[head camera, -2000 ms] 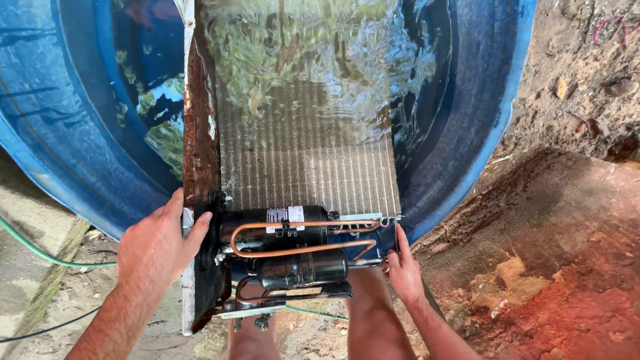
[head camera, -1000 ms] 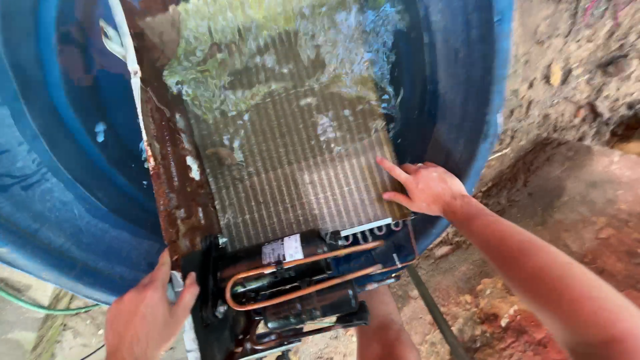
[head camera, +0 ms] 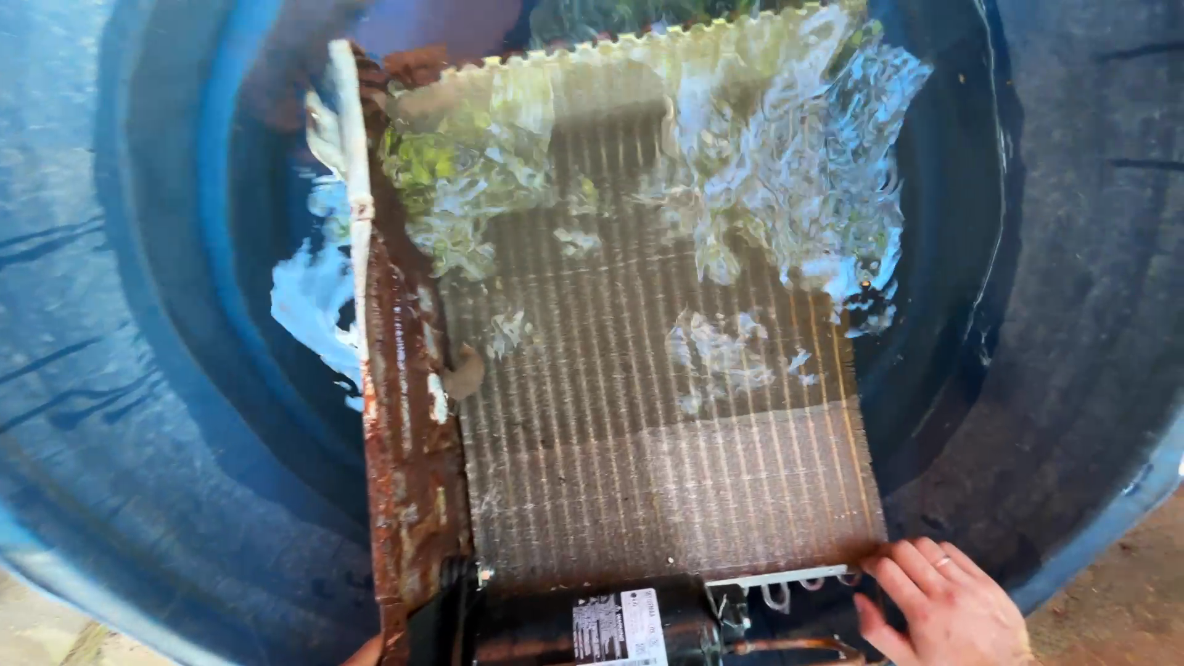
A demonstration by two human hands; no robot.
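Note:
A finned heat-exchanger coil [head camera: 647, 444] lies partly under water in a blue tub, its far end submerged. Along its left side runs a rusty metal base panel [head camera: 412, 462] with a whitish edge. At the near end sits a black cylindrical compressor [head camera: 546, 624] bearing a label, with copper tubing [head camera: 795, 645] beside it. My right hand [head camera: 943, 601], with a ring on one finger, grips the coil's near right corner by the tube bends. Only a sliver of my left hand [head camera: 366, 652] shows at the panel's near left edge; its fingers are mostly out of frame.
The wall of the blue tub [head camera: 1101, 324] curves around the unit on both sides. Water [head camera: 934, 370] with bright reflections covers the far part. Bare ground [head camera: 1124, 578] shows outside the rim at lower right, and a pale surface [head camera: 42, 615] at lower left.
My right hand has moved from the coil's fin face to its near right corner. The coil's far edge has come into view. The view has shifted toward the tub's middle.

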